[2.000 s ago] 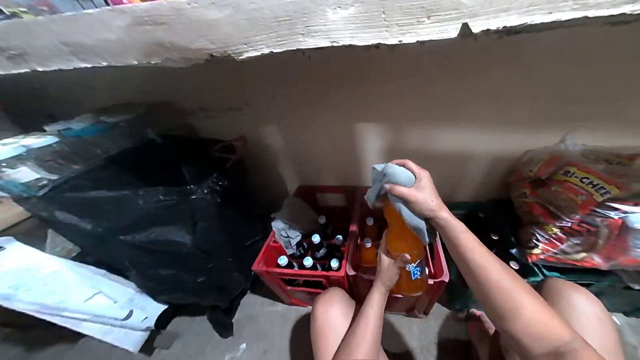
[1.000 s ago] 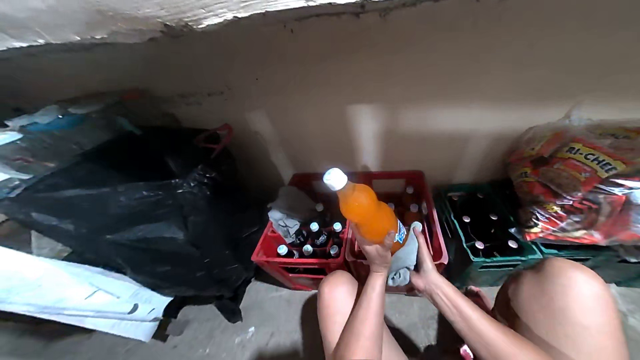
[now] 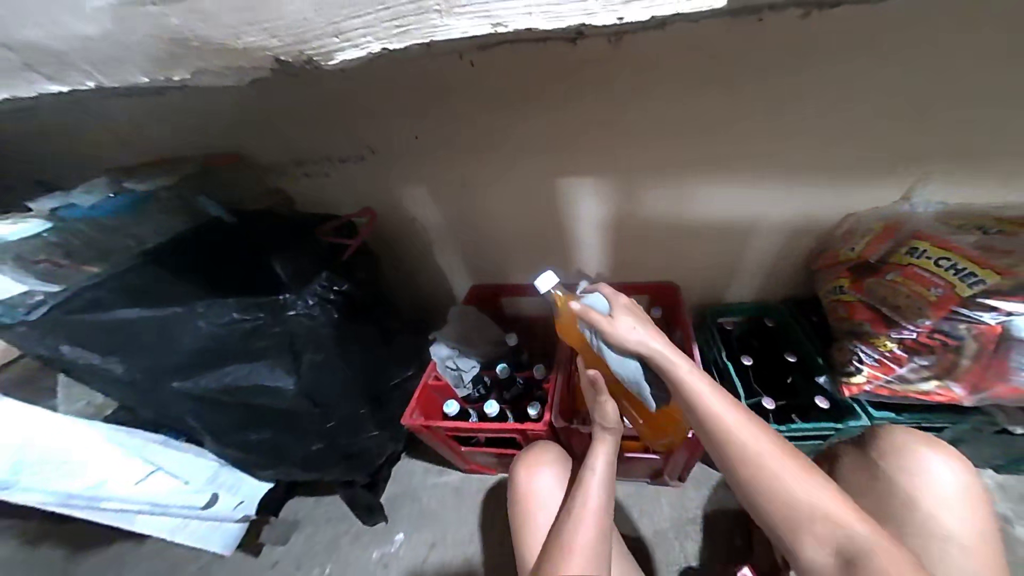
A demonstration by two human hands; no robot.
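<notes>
A bottle of orange drink (image 3: pixel 660 426) with a white cap is tilted over a red plastic crate (image 3: pixel 680 320), its cap up and to the left. My left hand (image 3: pixel 600 404) holds the bottle from below, around its middle. Pressed against its upper side is a grey cloth (image 3: pixel 628 370), which my right hand (image 3: pixel 624 320) grips near the bottle's neck. The crate underneath holds more capped bottles, partly hidden by my hands. Beside it on the left, another red crate (image 3: pixel 472 436) carries several dark bottles (image 3: pixel 492 410) and a crumpled grey cloth (image 3: pixel 468 340).
Right of the red crates stands a green crate (image 3: pixel 836 420) of dark capped bottles. A clear bag of red snack packs (image 3: pixel 920 296) lies farther right. Large black plastic bags (image 3: pixel 240 344) and a white sheet (image 3: pixel 120 472) are at left. A wall (image 3: pixel 496 160) rises behind, below a rough ledge (image 3: pixel 320 32).
My right hand with the cloth has moved from the bottle's lower part up to near its neck. The bottle stays in my left hand, now leaning farther left.
</notes>
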